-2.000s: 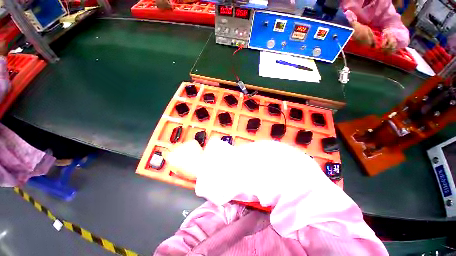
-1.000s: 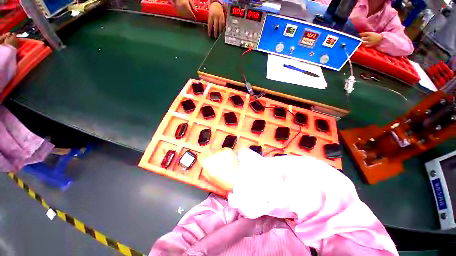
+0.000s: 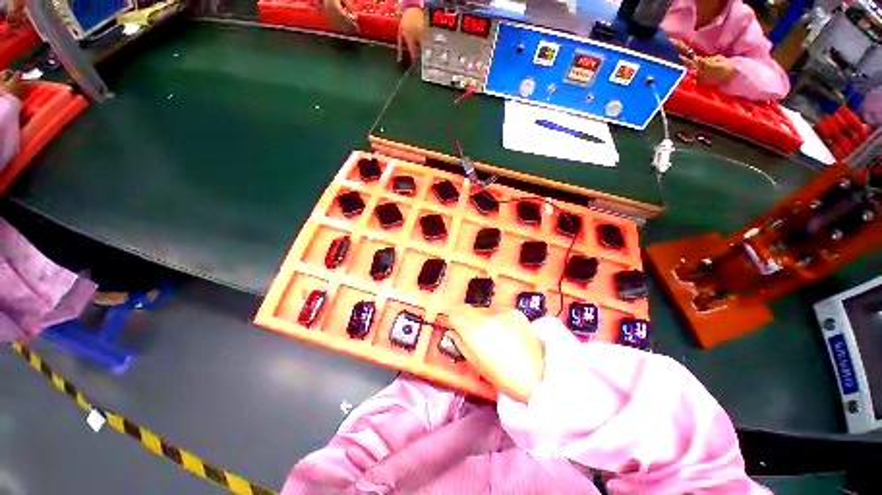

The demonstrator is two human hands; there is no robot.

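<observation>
My right hand (image 3: pixel 498 350) reaches over the front row of the orange-red tray (image 3: pixel 278 307). Its fingertips touch or hover at a watch head (image 3: pixel 450 345) with a pale back; whether they grip it or the thin lead is unclear. Left of them lies a watch head with its grey back and round sensor window up (image 3: pixel 406 330), then a dark one with faint marks (image 3: pixel 362 318) and one on edge (image 3: pixel 311 307). Lit watch heads (image 3: pixel 583 317) lie right of my hand. The thin test lead (image 3: pixel 562 276) crosses the tray towards my hand. My left hand is not in view.
Behind the tray stand the power supply (image 3: pixel 455 48), blue control box (image 3: pixel 586 70) and paper (image 3: pixel 522 135) with a blue pen (image 3: pixel 571 130). The orange-brown fixture (image 3: pixel 720 290) and a white-cased tester (image 3: pixel 856 358) are at right. Other people's hands work beyond.
My right hand has moved right along the front row, uncovering lit watch heads. The second front pocket from the left now shows a dark face instead of a pale back.
</observation>
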